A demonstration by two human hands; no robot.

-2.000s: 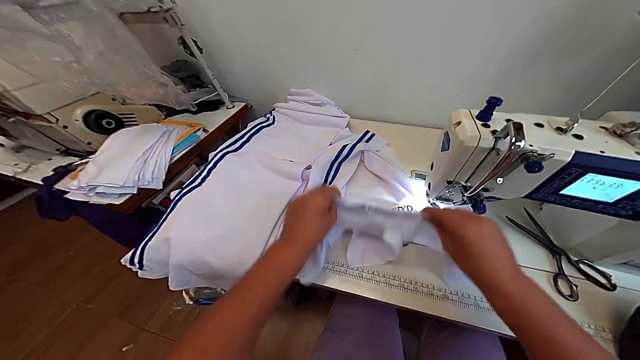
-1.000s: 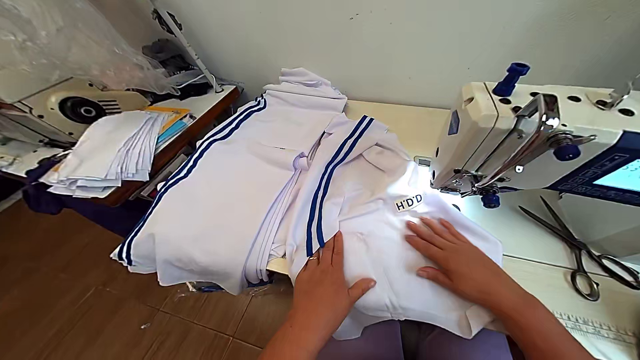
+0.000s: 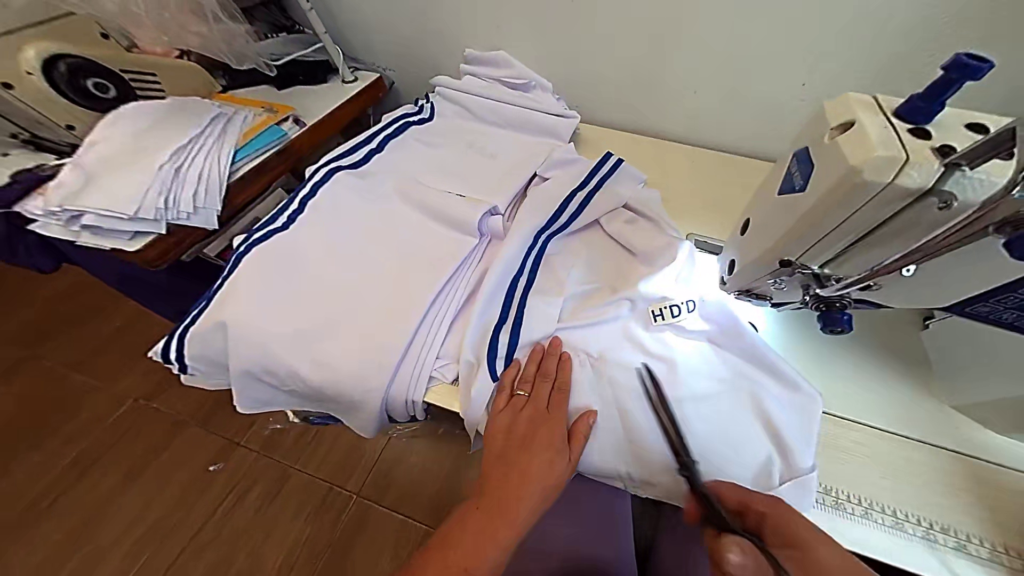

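Note:
My left hand [image 3: 532,420], with a ring on one finger, lies palm down on a white garment [image 3: 608,432] near the lower end of its double blue stripe. In my right hand [image 3: 760,528] is a pair of dark metal scissors [image 3: 670,424], blades together, pointing up and left over the cloth. A small white label [image 3: 672,312] with dark lettering lies on the garment, left of the lit needle area of the white sewing machine [image 3: 864,184]. A stack of white garments with blue stripes [image 3: 344,264] lies to the left of my left hand.
At the upper left, a stack of cut white fabric pieces [image 3: 152,160] rests by a second sewing machine [image 3: 96,80]. A measuring tape [image 3: 912,524] runs along the front table edge at the lower right. The tiled floor [image 3: 264,488] shows below the garments.
My right hand has left the cloth and picked up the scissors, which lay on the table at the right. My left hand remains on the garment. The view has shifted closer.

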